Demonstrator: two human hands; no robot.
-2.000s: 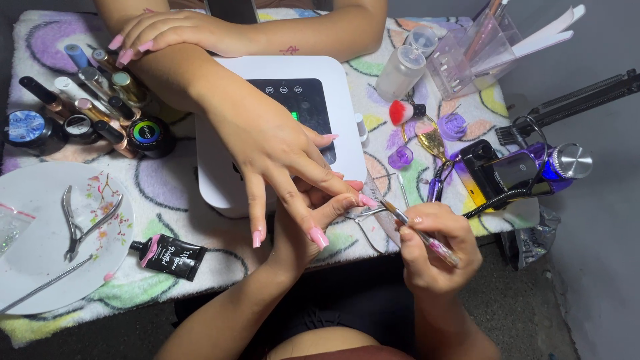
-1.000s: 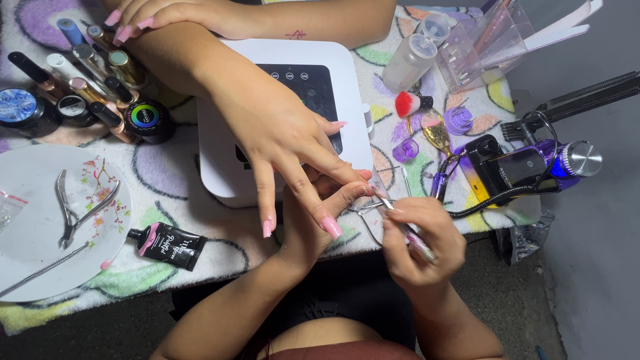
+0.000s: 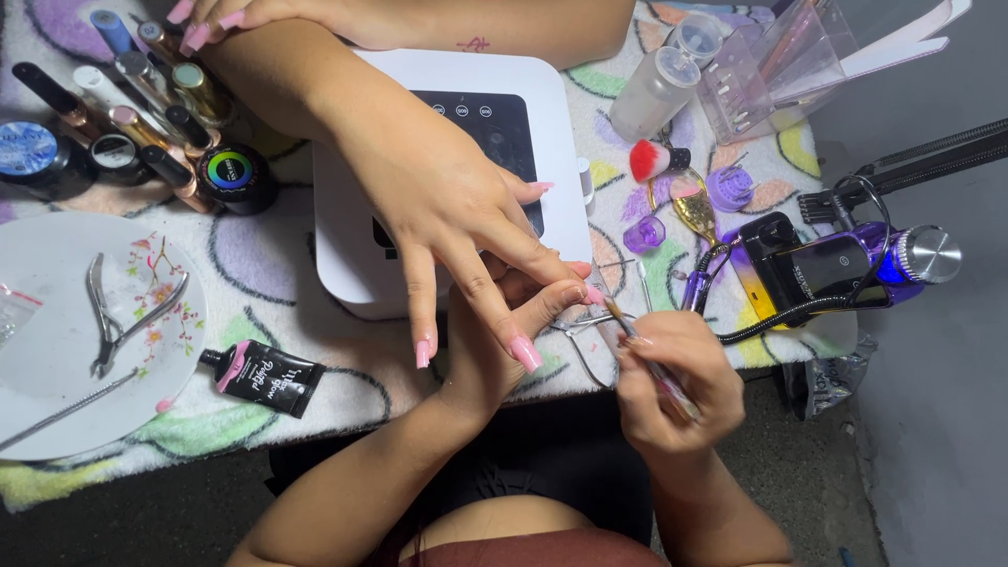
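Note:
My right hand (image 3: 681, 382) holds a thin nail brush (image 3: 650, 358), its tip touching the pink nail (image 3: 594, 295) of another person's finger. My left hand (image 3: 492, 339) grips that finger between thumb and fingers from below, partly hidden under the other person's hand (image 3: 457, 197). That hand lies spread, palm down, over a white nail lamp (image 3: 339, 260) with a dark panel. Other long pink nails show on it. Beneath my hands, near the table edge, lies a metal nipper-like tool (image 3: 583, 354). A black and pink polygel tube (image 3: 264, 378) lies to the left.
Polish bottles and jars (image 3: 228, 177) crowd the back left. A white plate (image 3: 47, 433) holds cuticle nippers (image 3: 118, 323) and a metal tool. At right are a purple nail drill machine (image 3: 827, 268), a red-tipped brush (image 3: 657, 160), clear bottles (image 3: 646, 94) and a clear organizer (image 3: 732, 102) with files.
Two seconds ago the brush stood at the same fingertip, with my right hand a little farther right; its grip and tilt have shifted slightly. My left hand still holds the finger.

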